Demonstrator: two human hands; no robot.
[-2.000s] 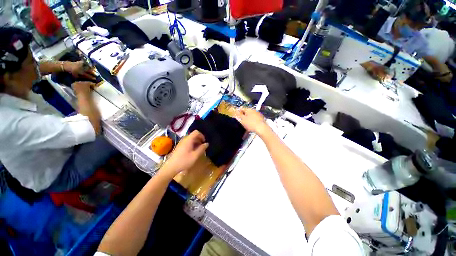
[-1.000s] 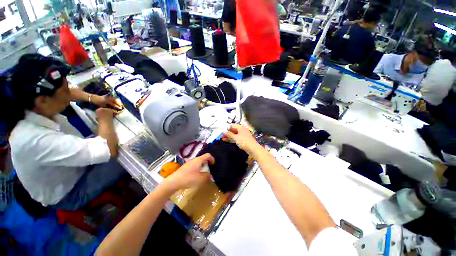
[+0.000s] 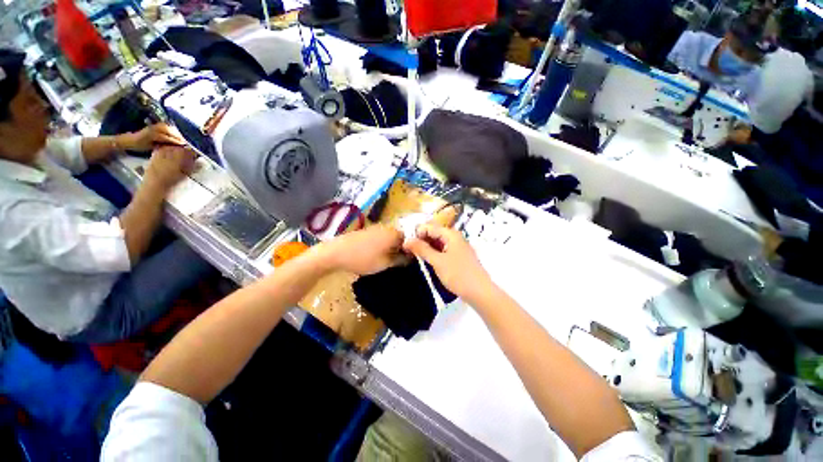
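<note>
A black bundle of cut pieces (image 3: pixel 397 298) lies over the brown cardboard sheet (image 3: pixel 341 311) and the table edge beside it. A narrow white tie strip (image 3: pixel 429 283) hangs down over the bundle from the fingers. My left hand (image 3: pixel 374 249) is at the top of the bundle, its fingertips closed and partly hidden; what it grips is unclear. My right hand (image 3: pixel 444 256) pinches the white strip close beside my left hand.
Red-handled scissors (image 3: pixel 335 218) and an orange ball (image 3: pixel 290 253) lie left of the bundle. A grey motor cover (image 3: pixel 282 161) stands beyond them. A person in white (image 3: pixel 68 230) sits at far left. A sewing machine (image 3: pixel 679 365) and clear bottle (image 3: pixel 699 298) are at right.
My hands have come together over the top of the bundle. The white strip now hangs between them and the bundle sits nearer the table's front edge.
</note>
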